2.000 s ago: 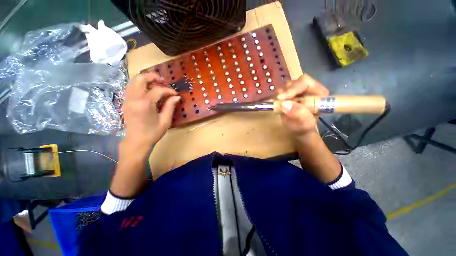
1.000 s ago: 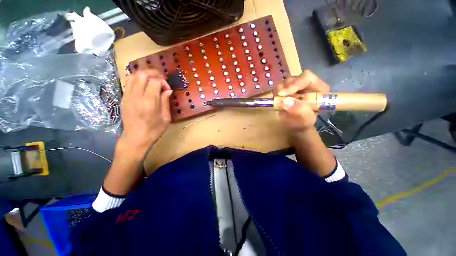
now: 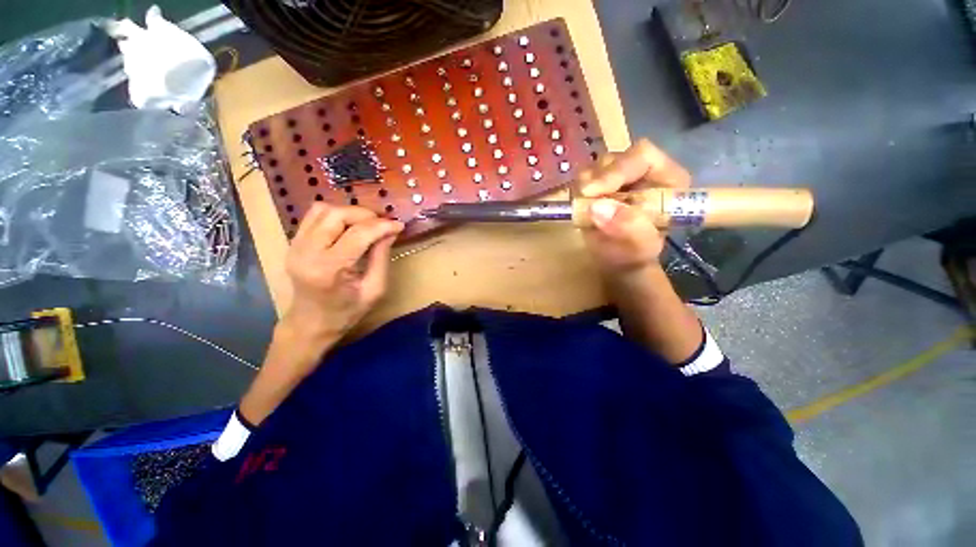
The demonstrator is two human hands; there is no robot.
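My right hand grips the soldering iron by its pale wooden handle. The dark barrel points left, its tip low over the front edge of the reddish-brown holding board. My left hand is pinched at the board's front edge, close beside the iron's tip. It seems to hold a small thin lead, mostly hidden by the fingertips. Rows of shiny round terminals sit in the board. A heap of dark leads lies on its left part. A thin strand of solder wire shows beside my left fingers.
The board lies on cardboard. A black fume fan stands behind it. Plastic bags and a white tissue lie left, a solder reel and blue bin lower left. A yellow sponge sits upper right.
My left hand has moved from the heap of leads down and right to the iron's tip. The heap is now uncovered. The whole view has shifted slightly; my right hand keeps hold of the iron.
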